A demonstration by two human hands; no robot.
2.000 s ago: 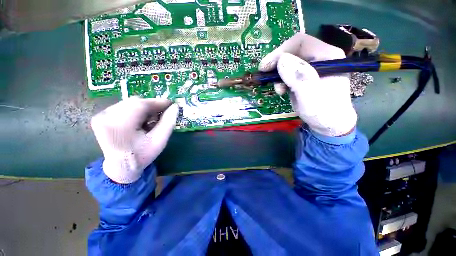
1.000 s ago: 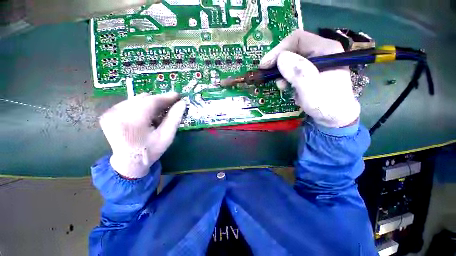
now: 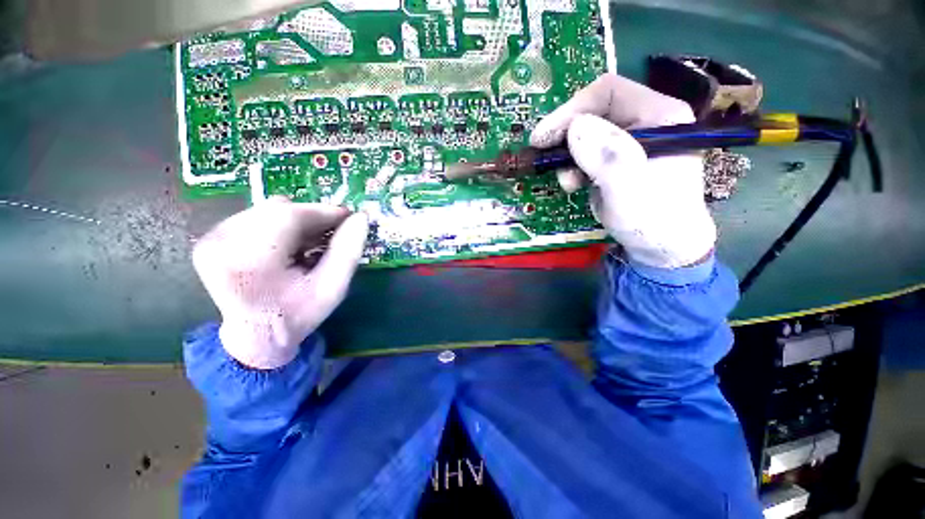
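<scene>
The green circuit board (image 3: 335,83) lies with its solder side up. My gloved right hand (image 3: 644,167) is shut on the dark blue-black soldering iron (image 3: 700,136), held like a pen. The iron's brown barrel points left, with its tip at or just above the board's lower middle. My gloved left hand (image 3: 284,269) is pinched at the board's lower left edge, on the thin solder wire (image 3: 51,210), which trails in from the left; the wire inside the fingers is hidden. The wire's end near the tip is too fine to make out.
A dark iron stand (image 3: 710,86) and grainy silvery metal (image 3: 725,174) are right of the board. The iron's black cord (image 3: 801,228) hangs down right. A red edge (image 3: 548,257) shows under the board. A cloudy hood (image 3: 112,22) covers the upper left. Racked equipment (image 3: 811,400) stands below right.
The board and both hands have shifted slightly in view. The iron stays over the same area, and my left hand keeps its pinch at the board's edge.
</scene>
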